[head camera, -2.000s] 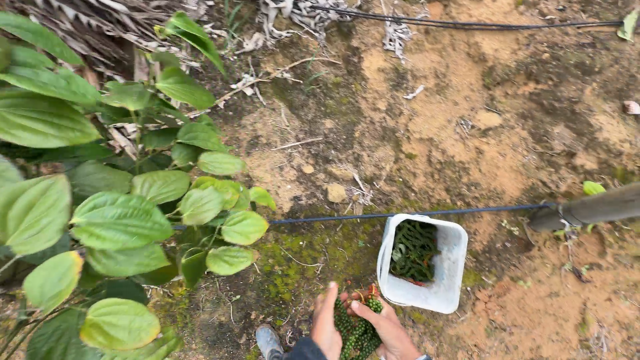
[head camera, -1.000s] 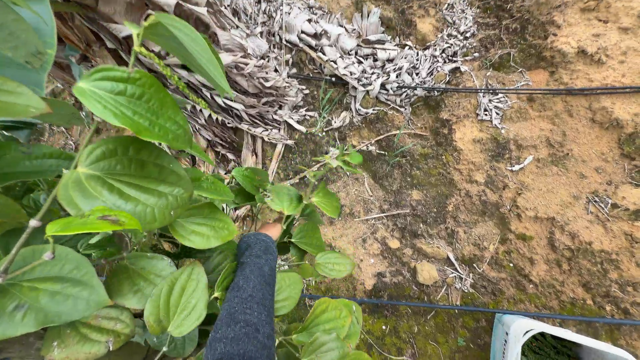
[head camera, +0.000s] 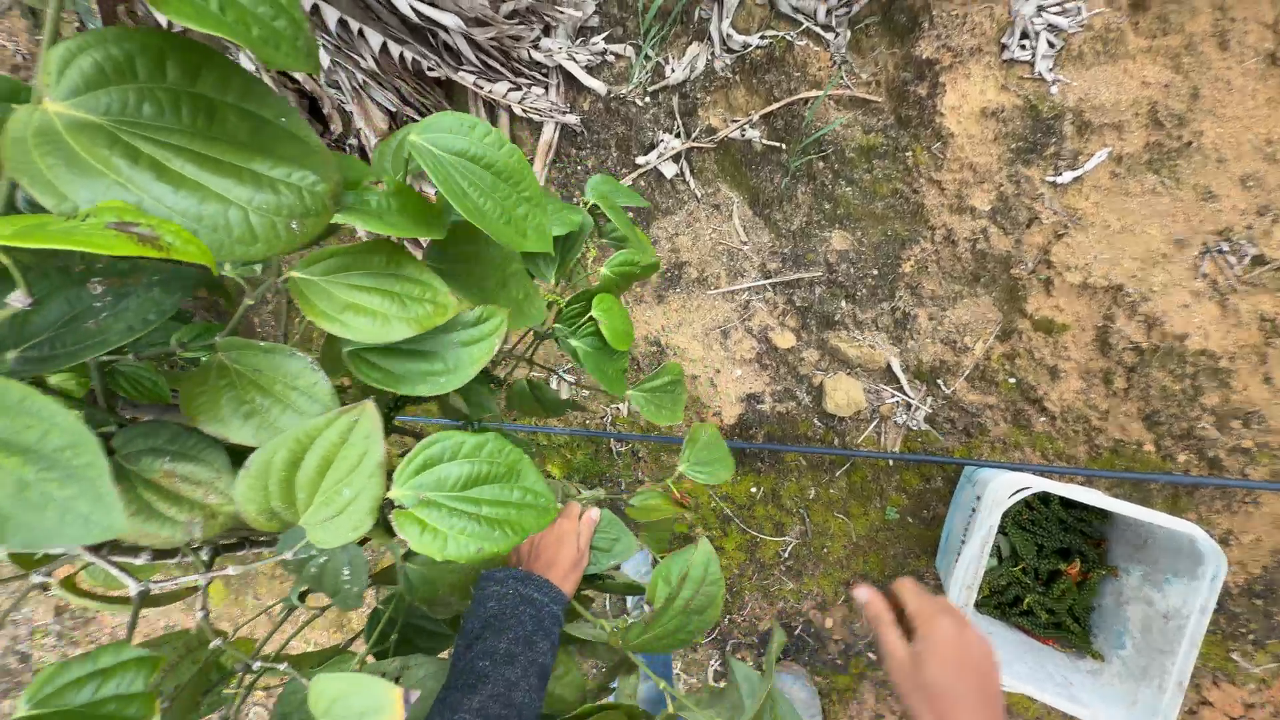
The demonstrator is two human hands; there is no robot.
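My left hand [head camera: 560, 548], in a dark grey sleeve, reaches in among the leaves of a pepper vine [head camera: 470, 495], its fingers touching a stem or leaf; what they hold is hidden. My right hand [head camera: 930, 650], a little blurred, is over the ground just left of a white plastic bucket [head camera: 1150, 620], its thumb and fingers apart and nothing seen in it. Inside the bucket lie green pepper spikes [head camera: 1050, 570] with a few red berries.
A dark blue hose [head camera: 820, 450] runs across the mossy ground behind the bucket. Dry palm fronds [head camera: 430, 60] lie at the top left. A small stone [head camera: 843, 395] and twigs lie on the soil. Part of a shoe [head camera: 797, 690] shows at the bottom.
Two seconds ago both hands held green pepper spikes together beside the bucket; now they are apart. The left hand has moved to a lower part of the vine than one second ago. The view has shifted.
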